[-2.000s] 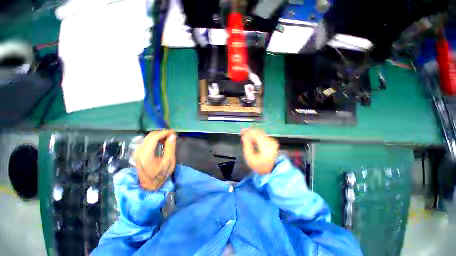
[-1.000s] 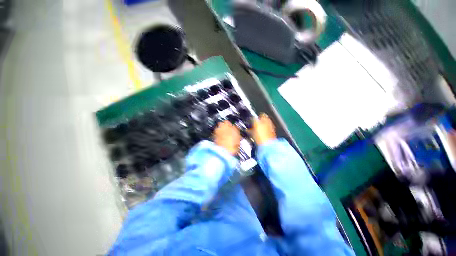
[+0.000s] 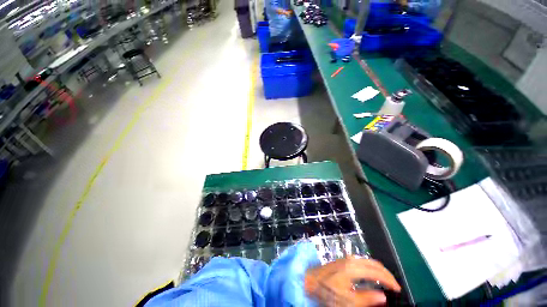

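A clear blister tray lies on a green-topped stand in front of me, with rows of round black discs in its pockets. A few discs show paler or silvery faces, one of them bright white. My left hand is blurred over the tray's near right corner, with fingers bent towards the thumb. Something dark shows between fingers and thumb; I cannot tell whether it is a held disc or a gap. My right hand is not in view.
The green bench runs along the right, with a tape dispenser, a pen on white paper and a large dark-filled tray. A black stool stands beyond the stand. Blue bins and a person's blue sleeve are farther off.
The view has swung up and left, away from the fixtures. Both hands were at the tray a second ago; now only my left hand shows, at its near right corner.
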